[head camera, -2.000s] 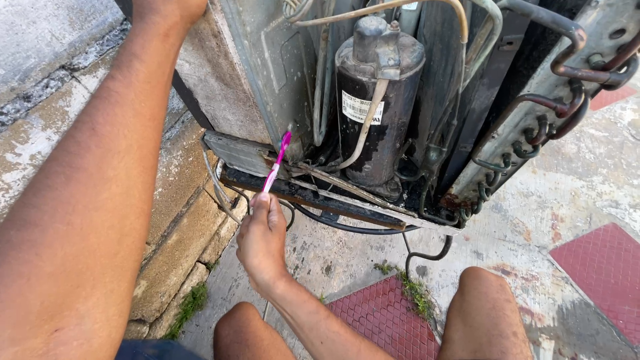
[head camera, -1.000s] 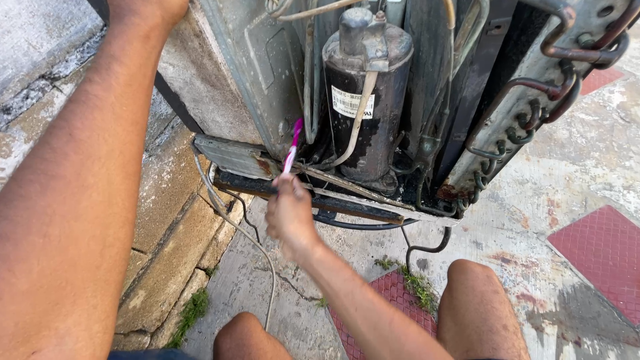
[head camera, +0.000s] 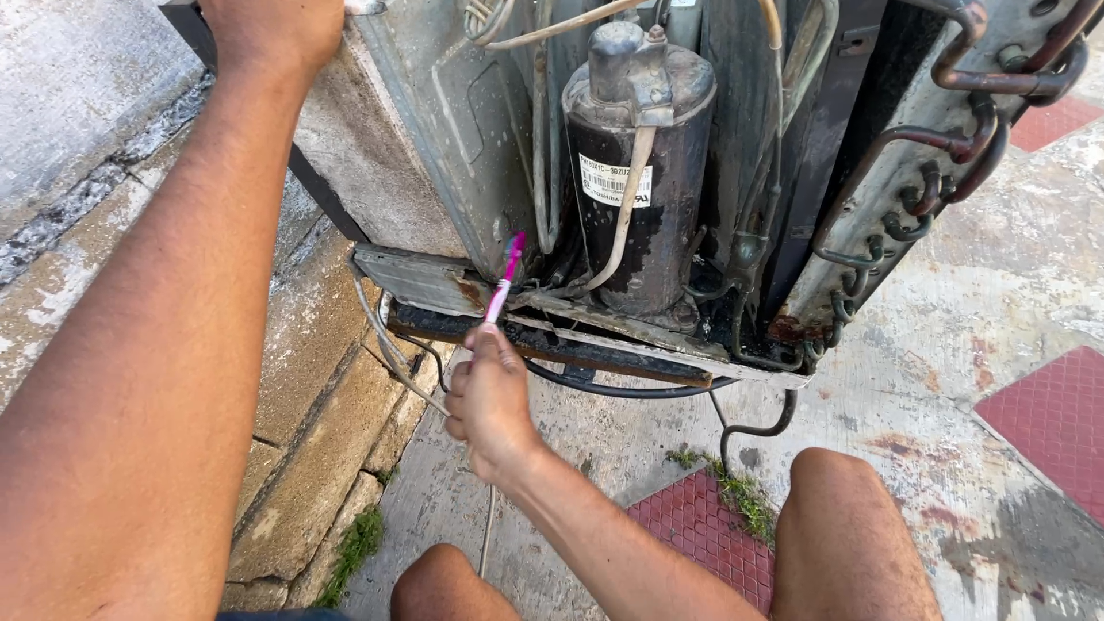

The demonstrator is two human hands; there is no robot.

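Observation:
An opened air conditioner unit stands before me, its black cylindrical compressor (head camera: 638, 241) exposed between a metal side panel (head camera: 457, 112) and the condenser coil's bent copper tubes (head camera: 923, 190). My right hand (head camera: 496, 401) grips a pink and white toothbrush (head camera: 503, 285) by its handle. The brush head points up, over the lower part of the side panel near the base pan (head camera: 604, 328); whether it touches is unclear. At the top left my left hand (head camera: 272, 34) rests on the unit's upper edge, its fingers partly cut off by the frame.
A stone ledge (head camera: 319, 405) runs along the left below a rough wall. A cable (head camera: 388, 336) hangs at the unit's lower left, and a black hose (head camera: 768, 429) curves beneath it. My knees are close below. Red tiles (head camera: 699, 526) are set in the concrete floor.
My right hand has moved a little with the toothbrush along the lower side panel, still gripping it. My left hand stays at the unit's top edge. The view has shifted slightly.

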